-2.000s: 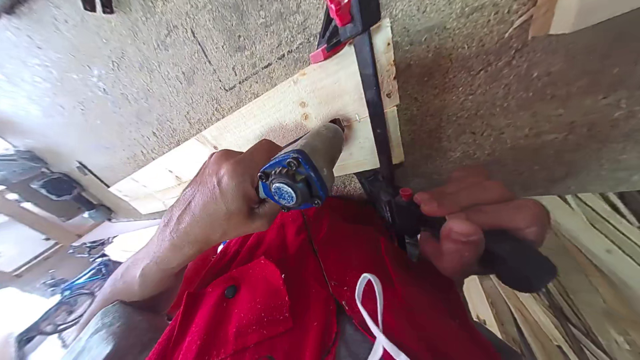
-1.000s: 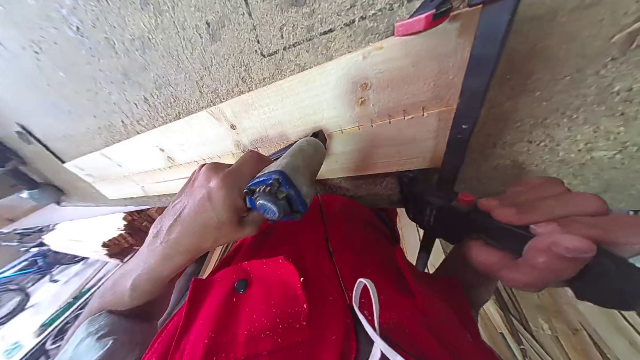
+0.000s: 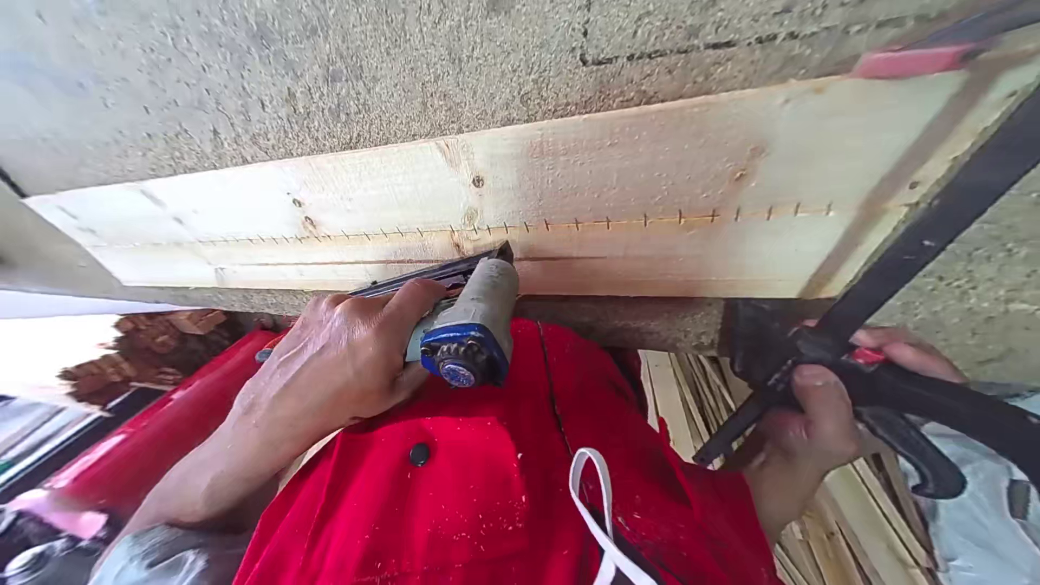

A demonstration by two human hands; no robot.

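Note:
My left hand (image 3: 349, 357) grips a pneumatic nailer (image 3: 479, 325) with a grey body and blue cap, its dark nose resting at the lower part of a pale wooden board (image 3: 609, 171). A row of short cross marks, perhaps staples, runs along a seam in the board. At the right, my right hand (image 3: 821, 406) is around the black handle end of a bar clamp (image 3: 934, 219). The clamp's bar crosses the board's right end, and a red jaw pad (image 3: 918, 62) lies at the board's far edge.
The board lies on a rough concrete surface (image 3: 341, 81). Below its near edge at the right are many thin wood strips (image 3: 861, 504). Stacked wood pieces (image 3: 154, 349) stand at the left, beside a red object (image 3: 162, 422). A white drawstring hangs over my red clothing.
The view has shifted considerably, showing more of the board. My left hand still holds the nailer. My right hand, earlier over the clamp's handle, now has its thumb and fingers around the clamp's sliding head.

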